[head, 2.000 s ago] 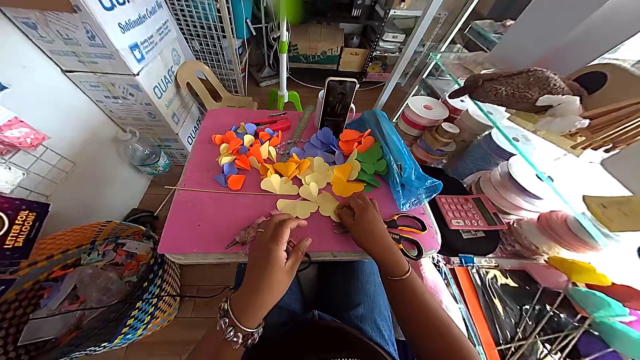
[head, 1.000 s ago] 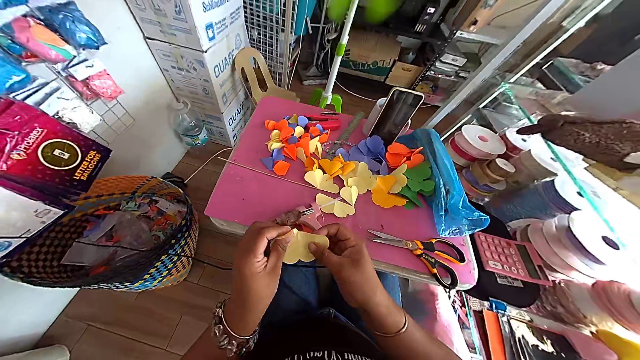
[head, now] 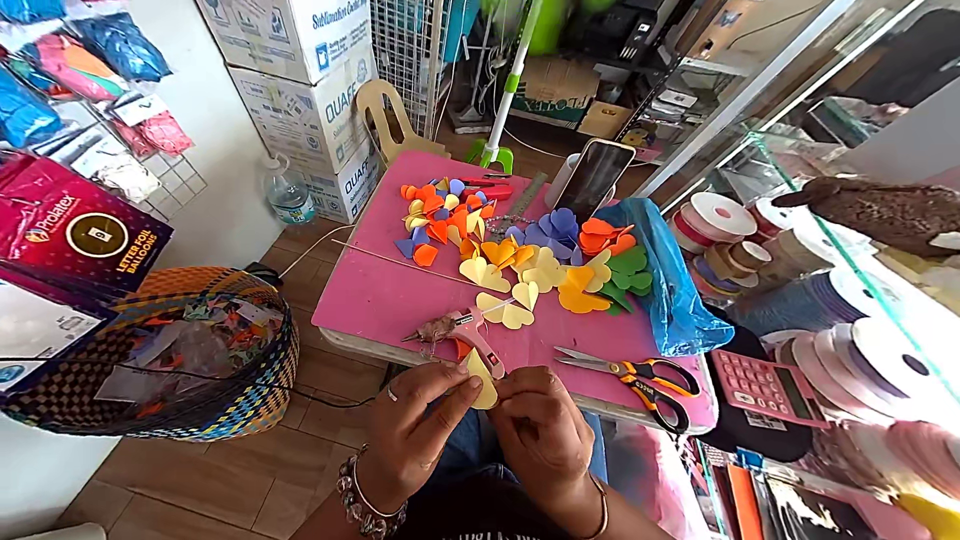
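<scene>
A pale yellow paper piece (head: 484, 384) is pinched upright in my left hand (head: 420, 424), between thumb and forefinger. Close against its right edge is my right hand (head: 544, 427), fingers curled; what its fingertips grip is hidden. Just beyond my hands a pink hot glue gun (head: 469, 334) lies on the pink tabletop (head: 375, 292), its nozzle pointing left. Pale yellow petal shapes (head: 514, 313) lie behind it. Farther back spread blue (head: 553, 234), orange (head: 604, 236), green (head: 628, 276) and deep yellow paper petals (head: 581, 291). Scissors (head: 634, 375) with black and orange handles rest at the right.
A phone (head: 596, 176) leans at the table's back. Blue plastic (head: 675, 292) hangs over the right edge, near a pink calculator (head: 765, 388) and ribbon spools (head: 720, 215). A woven basket (head: 262, 405) of scraps stands left. A thin stick (head: 412, 264) crosses the table.
My hands have come from apart on the table to together at its front edge. The yellow paper, spread flat between both hands a second ago, now appears narrow and upright.
</scene>
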